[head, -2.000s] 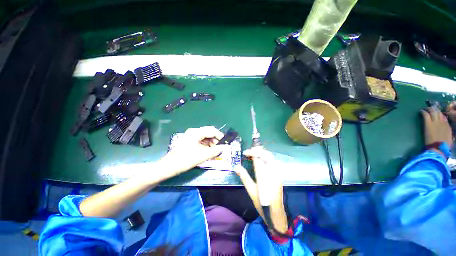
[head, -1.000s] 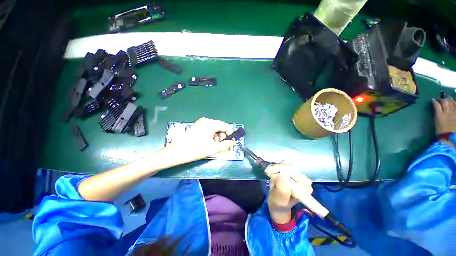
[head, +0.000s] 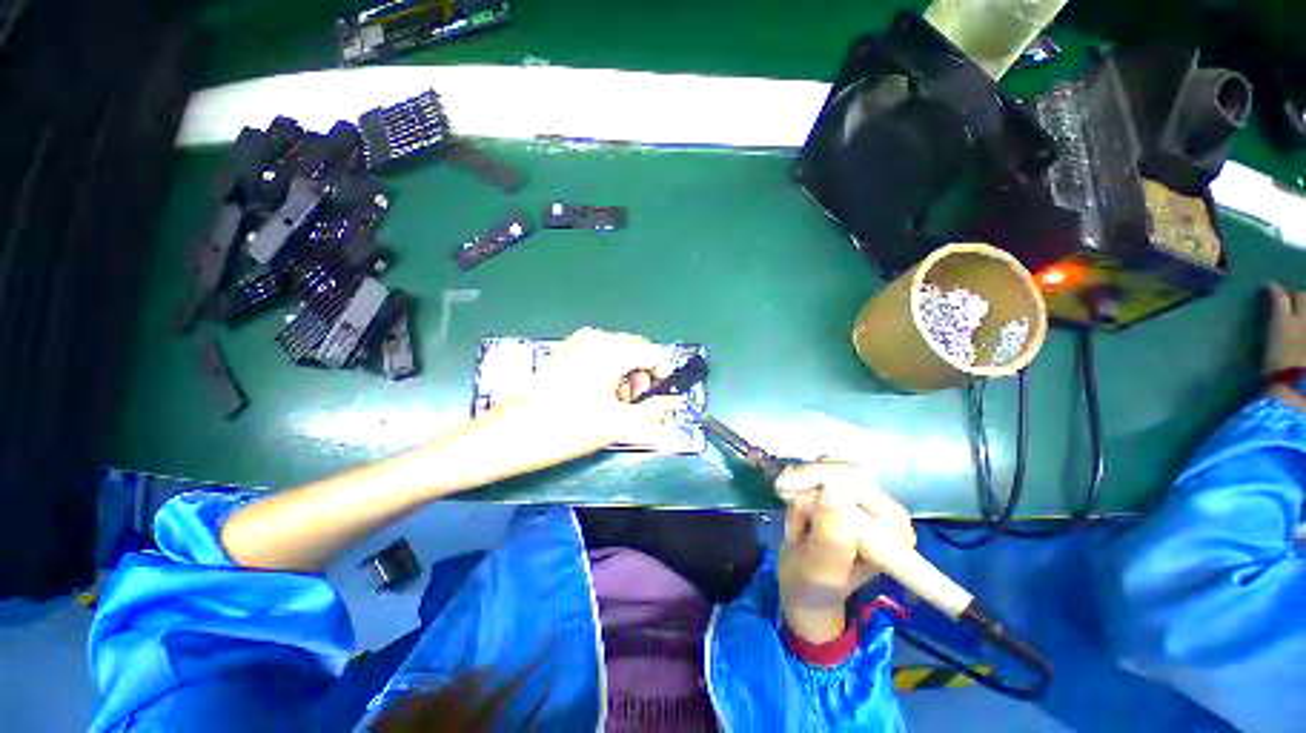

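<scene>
My left hand lies over a pale white-blue work plate and holds a small black speaker module at the plate's right end. My right hand grips the soldering iron by its pale handle. The iron's dark collar and thin metal tip point up and left, and the tip is at the plate's right end, just below the module. Whether the tip touches the module cannot be told. My left hand hides the middle of the plate.
A pile of black modules is at the left; two loose modules lie right of it. A tan cup of tiny bits, a black fan and the soldering station stand right. A phone assembly lies beyond the white strip. Another person's hand is at far right.
Two seconds ago the iron pointed upward; its tip has since come down to the plate beside the module. The station light has come on. The view has shifted slightly. My left hand stays on the module.
</scene>
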